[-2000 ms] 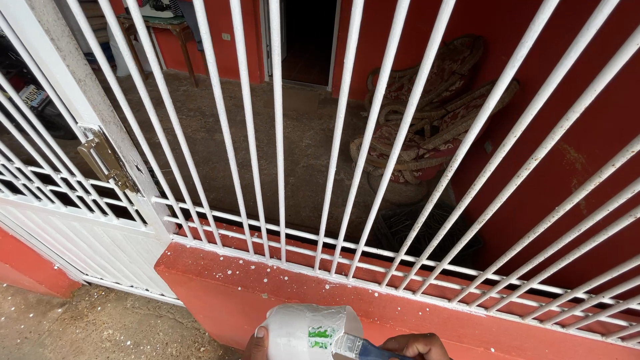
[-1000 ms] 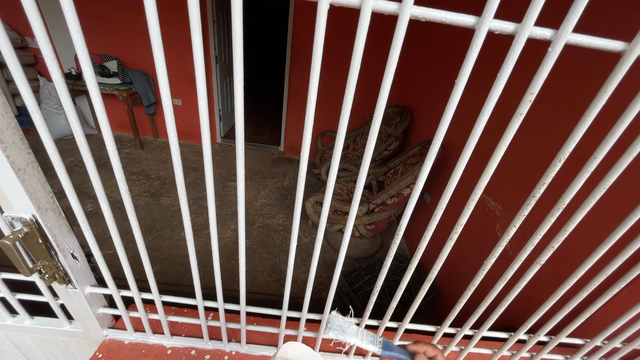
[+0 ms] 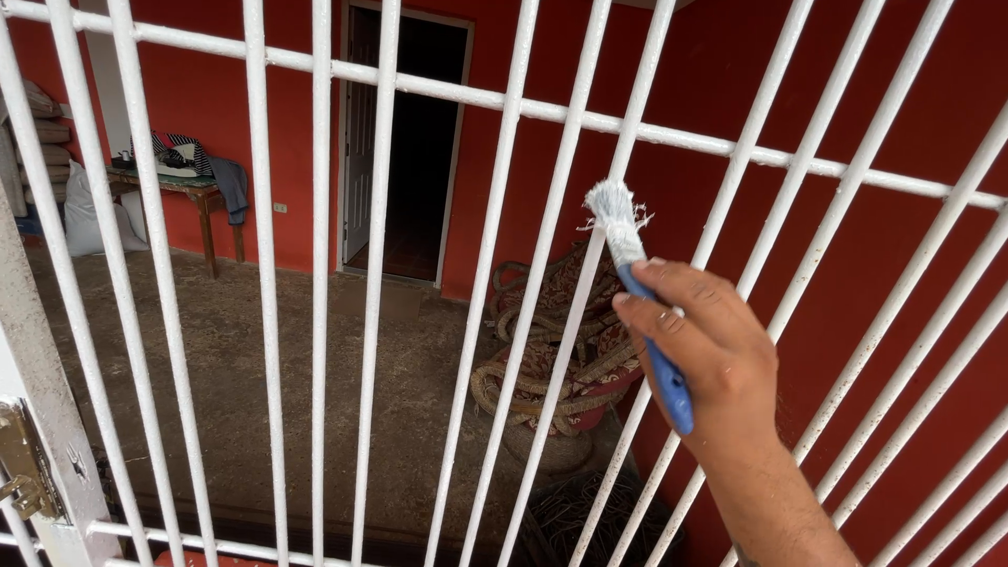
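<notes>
My right hand [image 3: 701, 346] grips the blue handle of a paintbrush [image 3: 654, 339] at the right of the middle. The brush points up, and its white, paint-laden bristles [image 3: 613, 206] lie against a white metal bar [image 3: 579, 315] of the grille, below the upper crossbar [image 3: 685, 140]. Some bristles splay out to the sides. Bars at the left and middle look glossy white, while several at the right [image 3: 846, 382] bear brownish specks. My left hand is out of view.
A brass-coloured lock [image 3: 27, 465] sits on the gate post at lower left. Behind the grille are woven-rimmed furniture pieces with patterned fabric [image 3: 551, 354], a table [image 3: 185, 183] with cloths, white sacks [image 3: 90, 216], a doorway [image 3: 425, 134] and red walls.
My right hand has risen with the brush from the lower rail to high on a bar. The view has tilted up. My left hand and the white container, seen two seconds ago, are out of view.
</notes>
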